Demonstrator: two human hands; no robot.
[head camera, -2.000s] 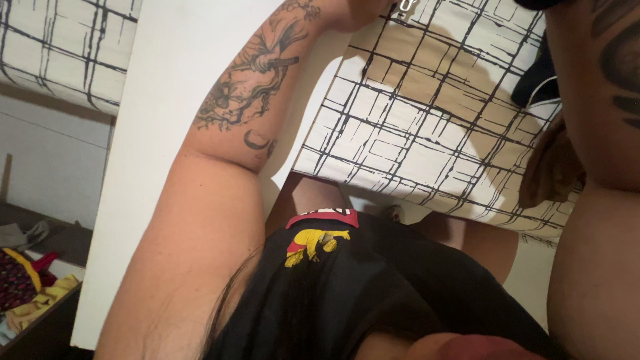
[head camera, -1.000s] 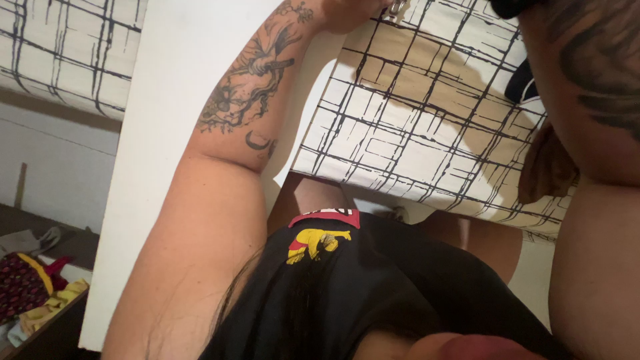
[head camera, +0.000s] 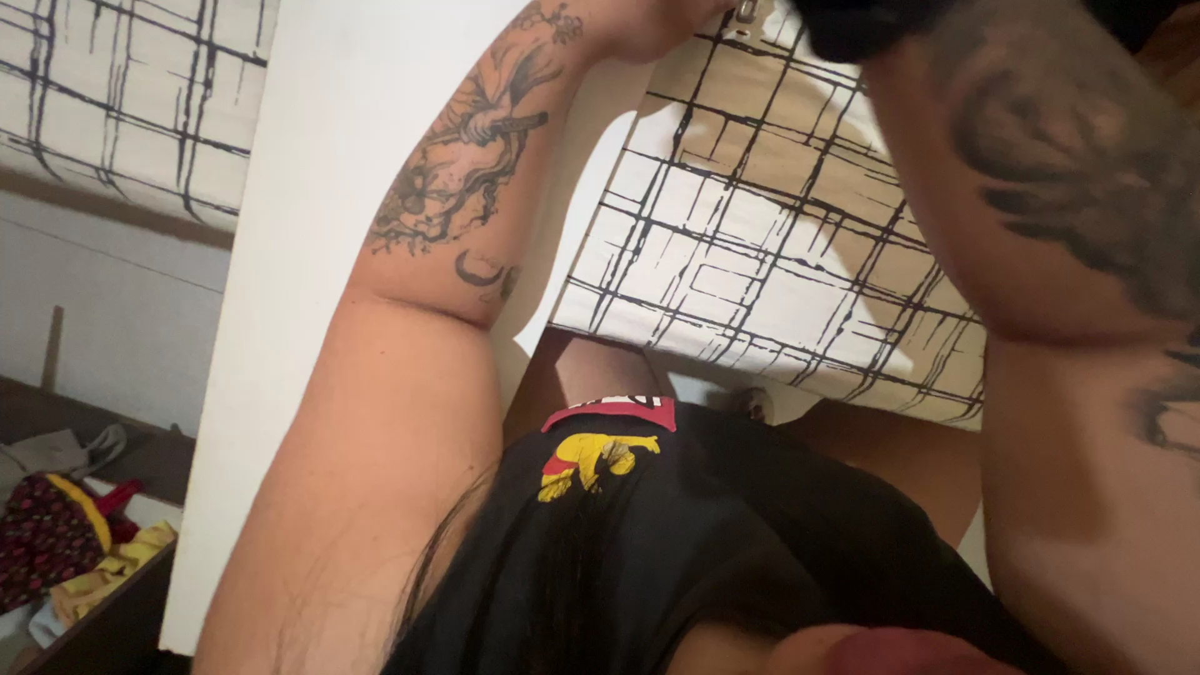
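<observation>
My left hand (head camera: 661, 23) is cut off by the top edge of the head view; only its wrist side shows, and its fingers are hidden. Close to it, on a white cloth with black crossing lines (head camera: 741, 216), lies a small metal piece (head camera: 747, 11), its kind unclear. My right forearm comes in from the right, over the cloth. A black thing (head camera: 858, 28), a cuff, glove or cloth, covers the wrist end, and the right hand itself is out of sight beyond the frame.
A white board or tabletop (head camera: 309, 122) runs under my left arm. More line-patterned cloth (head camera: 122, 103) is at the upper left. Below it, an open drawer or box holds dark patterned (head camera: 47, 539) and yellow cloth (head camera: 112, 572). My torso in a black shirt fills the bottom.
My right forearm, with the black thing at its wrist, has moved left across the patterned cloth, nearer to my left hand. My left arm has stayed almost where it was.
</observation>
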